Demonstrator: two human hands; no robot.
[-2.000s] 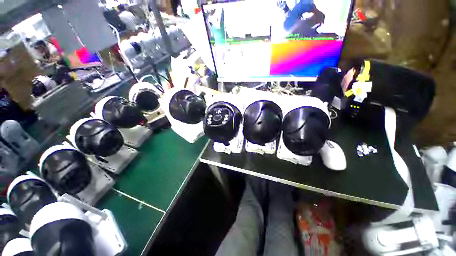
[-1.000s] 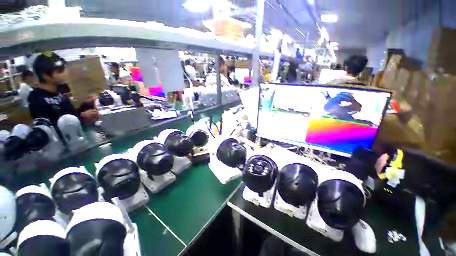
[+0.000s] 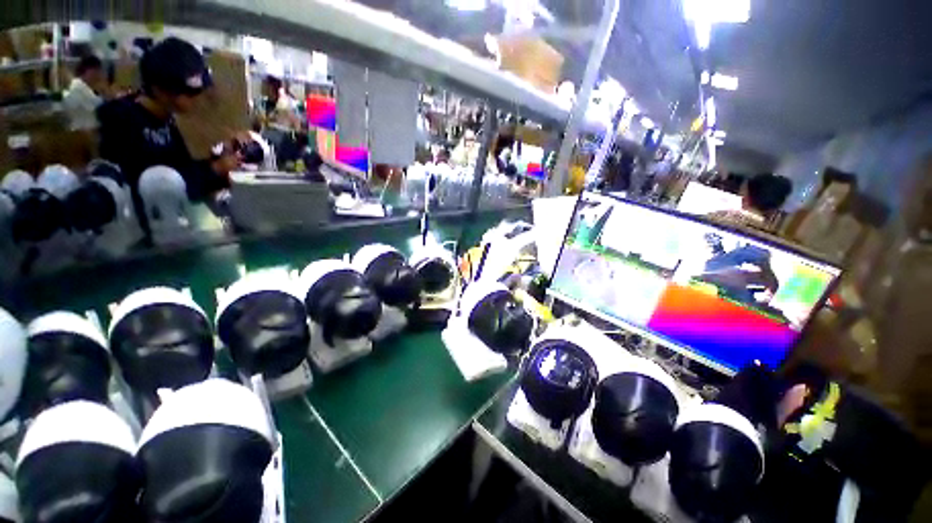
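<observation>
Neither of my hands is in the picture. Nearest in front of me stand white dome cameras with glossy black ball faces. Three stand side by side before the monitor [image 3: 705,281]: a camera with a visible lens cluster [image 3: 558,379], a middle camera [image 3: 634,417] and a right camera [image 3: 715,465], cut off by the lower edge. Another camera [image 3: 498,321] stands at the corner on a white bracket. A long row of cameras [image 3: 264,325] runs along the green bench [image 3: 353,414] at left. The monitor shows image panes and a purple-orange-yellow colour block.
A black box [image 3: 869,449] with a yellow item [image 3: 818,419] stands right of the monitor. A person in a dark cap [image 3: 164,123] is across the bench at left, behind more cameras [image 3: 77,209]. A metal post [image 3: 588,102] rises behind the monitor. Stacked cartons [image 3: 889,255] are at right.
The view has tilted up and turned left, so the cameras and monitor sit lower and further right. My legs, the mouse and the small white pieces have left the picture.
</observation>
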